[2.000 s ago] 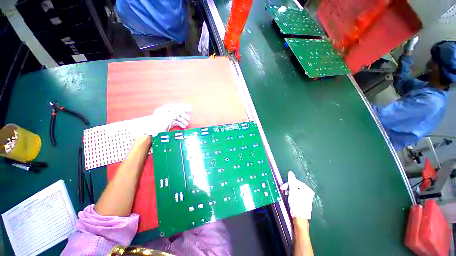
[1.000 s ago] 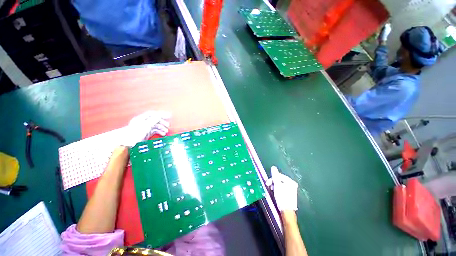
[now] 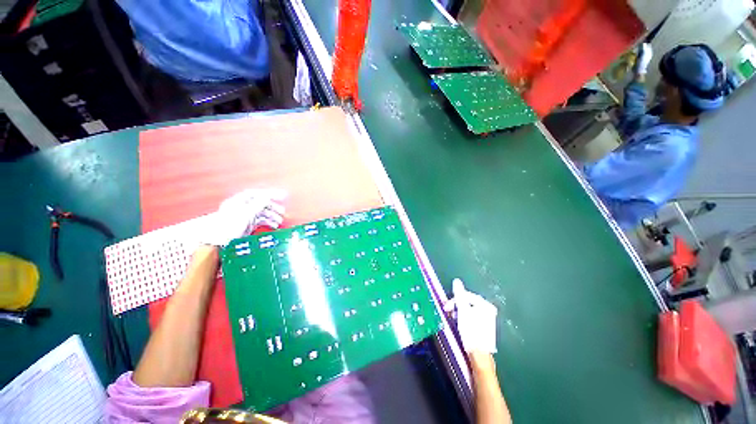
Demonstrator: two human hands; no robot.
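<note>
A large green circuit board (image 3: pixel 331 302) lies tilted in front of me, its solder side up, over the red mat's (image 3: pixel 257 161) near right part and the conveyor edge. My left hand (image 3: pixel 253 213), in a white glove, is at the board's far left corner; its fingers are curled, and whether they grip the board is hidden. My right hand (image 3: pixel 474 321), also gloved, is at the board's right edge over the conveyor rail, fingertips near the corner; its grip is unclear. A white sheet with reddish dots (image 3: pixel 153 267) lies under my left wrist.
Left: nippers (image 3: pixel 70 228), a yellow tub (image 3: pixel 16 281), dark tweezers (image 3: pixel 116 331) and a printed form (image 3: pixel 58 385). Two more boards (image 3: pixel 485 101) sit on the green conveyor (image 3: pixel 530 240). Red pads (image 3: pixel 698 352) lie beyond it. One person in blue (image 3: pixel 651 157) is across, another (image 3: pixel 199 37) ahead.
The view first swung, shifting the whole scene left, then came back slightly. The board and both hands keep nearly the same places relative to each other.
</note>
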